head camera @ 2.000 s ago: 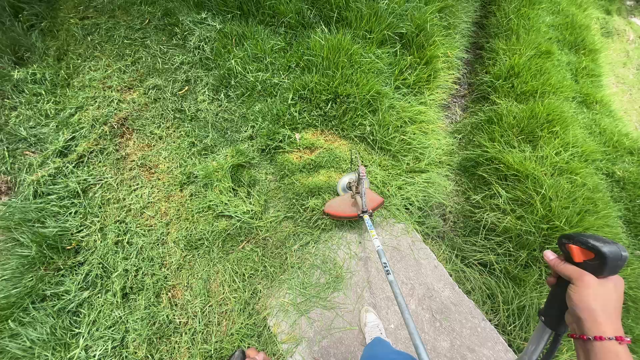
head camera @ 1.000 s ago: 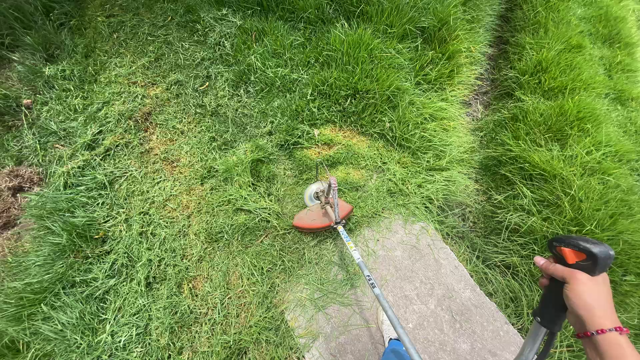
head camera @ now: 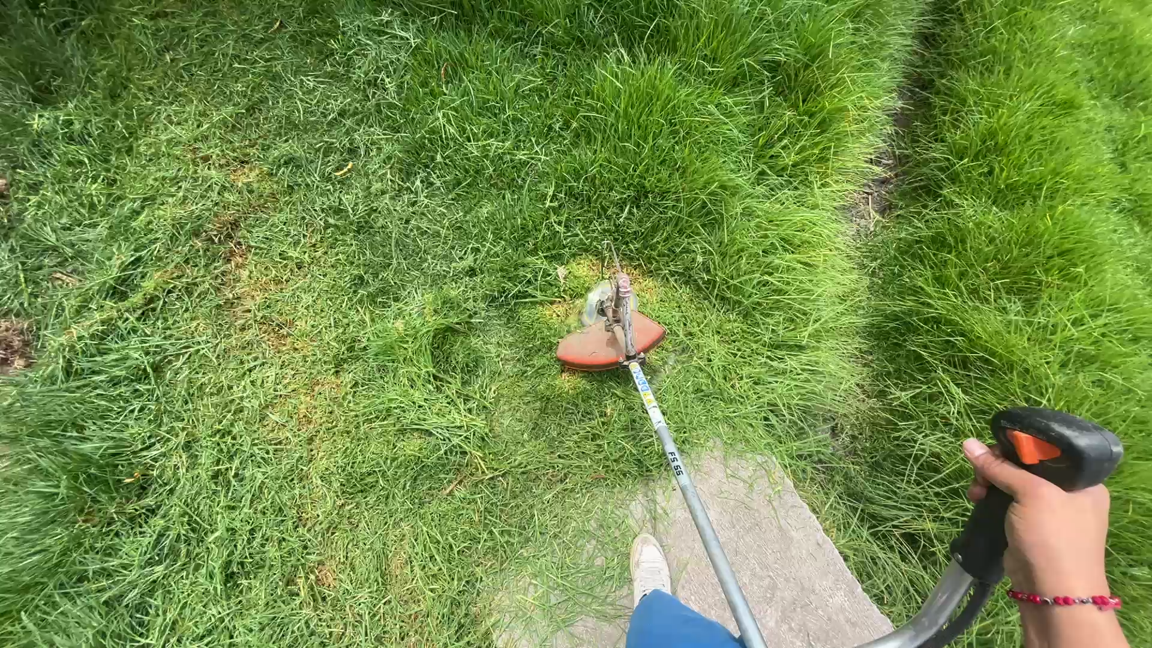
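My right hand, with a red bead bracelet at the wrist, is closed around the black control handle of a string trimmer, which has an orange switch. The trimmer's grey metal shaft runs from the bottom edge up to the cutting head. An orange-red guard sits at its far end, with a blurred pale round part just beyond it over short, yellowish grass. My left hand is outside the view.
A stone slab lies at the bottom, strewn with clippings. My white shoe stands on its left part. Tall grass grows on the right beyond a narrow dirt furrow. Cut grass covers the left.
The trimmer head swung left over the grass, then back to the right and forward, off the slab's corner. My right hand has stayed on the handle. The left fingers at the bottom edge have gone from view.
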